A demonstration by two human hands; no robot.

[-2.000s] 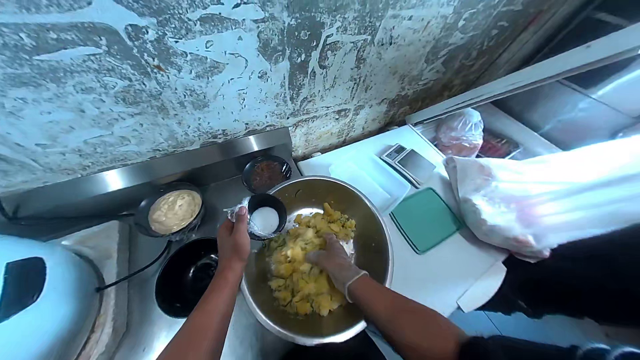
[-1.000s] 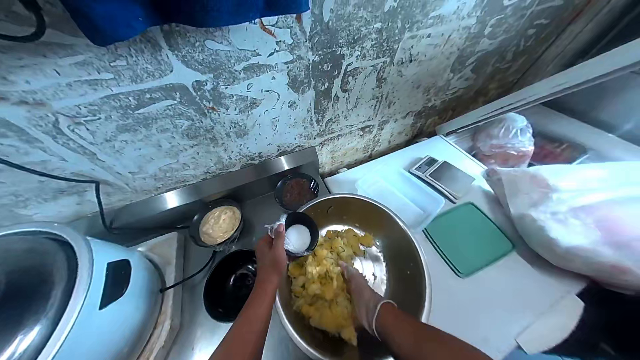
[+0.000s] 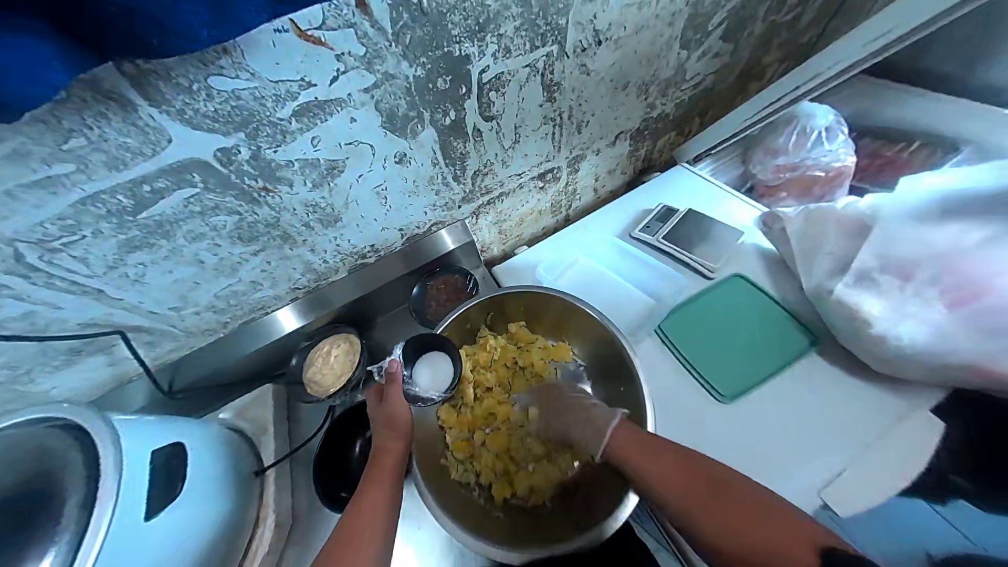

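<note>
My left hand [image 3: 390, 413] grips a small black bowl [image 3: 420, 344] over the left rim of a large steel mixing bowl [image 3: 634, 370]. White granules [image 3: 432, 372] lie in the small bowl, and crumpled plastic wrap [image 3: 386, 367] clings to its edge. Inside the steel bowl is a heap of yellow chunks with dark bits [image 3: 492, 425], which look like cooked potato. My right hand [image 3: 571, 417], in a clear plastic glove, rests in the heap, palm down; its fingertips are blurred and partly hidden, so whether they hold any chunks is unclear.
Left are a bowl of beige paste [image 3: 333, 365], a black bowl [image 3: 342, 457] and a light-blue appliance [image 3: 197, 488]. A bowl of reddish-brown contents [image 3: 446, 294] stands behind. Right are a digital scale [image 3: 701, 236], a green lid [image 3: 738, 337], a clear plastic container [image 3: 614, 276] and a large white bag [image 3: 929, 276].
My right hand has shifted within the yellow chunks, which lie differently in the bowl. The left hand keeps its hold on the small black bowl. The view has swung left.
</note>
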